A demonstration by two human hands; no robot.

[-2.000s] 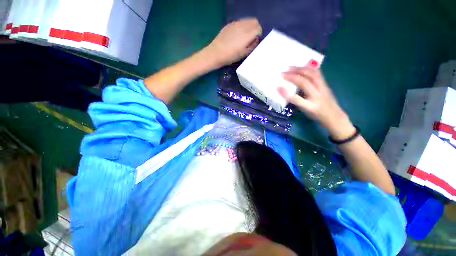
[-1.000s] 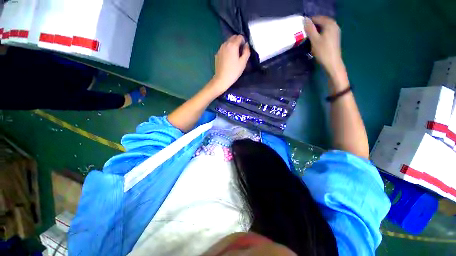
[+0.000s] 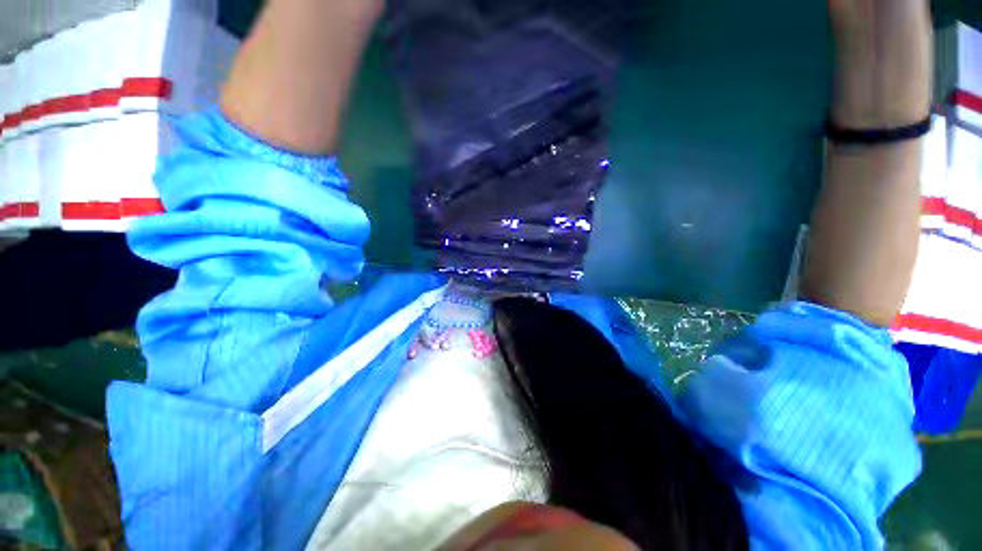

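A pile of dark, purplish plastic mailing bags (image 3: 506, 140) lies on the green table (image 3: 700, 215) in front of me, with glinting layered edges near my body. My forearms reach up past the pile's left and right sides. Both my left hand and my right hand are cut off by the top edge of the picture, so what they hold is hidden. No white box shows on the bags.
White boxes with red bands (image 3: 81, 151) are stacked at the left. More white boxes with red bands (image 3: 948, 253) stand at the right edge. A blue plastic object (image 3: 939, 387) is below them. Brown material (image 3: 54, 463) shows at the lower left.
Both arms have moved up and outward, taking the hands out of the picture. The white box and the bag around it are out of view. The box stacks appear closer.
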